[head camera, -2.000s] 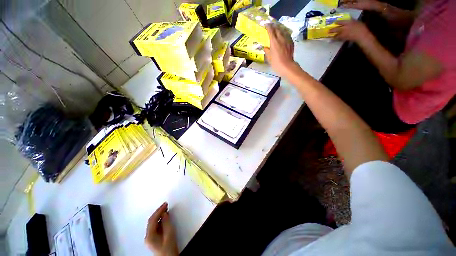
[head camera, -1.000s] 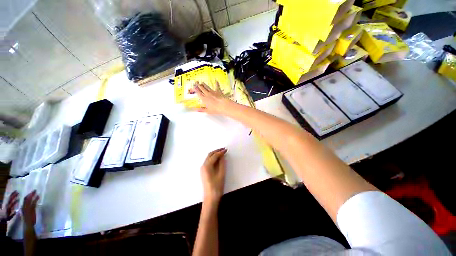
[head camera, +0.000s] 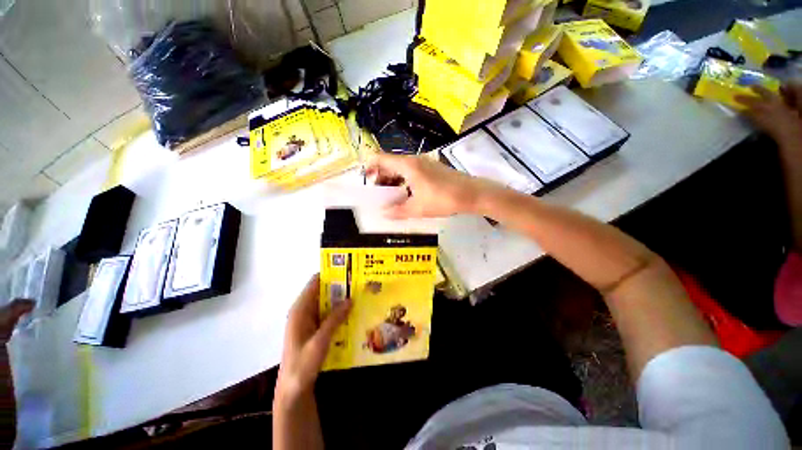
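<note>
A flat yellow carton with a black top band (head camera: 391, 303) is held upright over the bench's front edge by my left hand (head camera: 312, 330), thumb on its printed front near the left side. My right hand (head camera: 418, 185) is above and behind the carton, fingers curled, apart from it; I cannot tell whether it holds anything. The overlapping stack of flat cartons (head camera: 303, 145) lies behind, to the left of my right hand. The tangled black strips (head camera: 396, 110) lie beyond my right hand.
Inner boxes with white tops stand right (head camera: 536, 141) and left (head camera: 198, 250). An empty black box (head camera: 105, 220) lies at left. Finished cartons (head camera: 470, 66) are piled at the back. A bagged black bundle (head camera: 193, 83) is by the wall. Another person's hand (head camera: 774, 114) is at right; another is at the left edge.
My left hand has taken hold of a carton, now off the stack and over the bench's front edge. My right hand has moved right, off the flat stack. The view has shifted.
</note>
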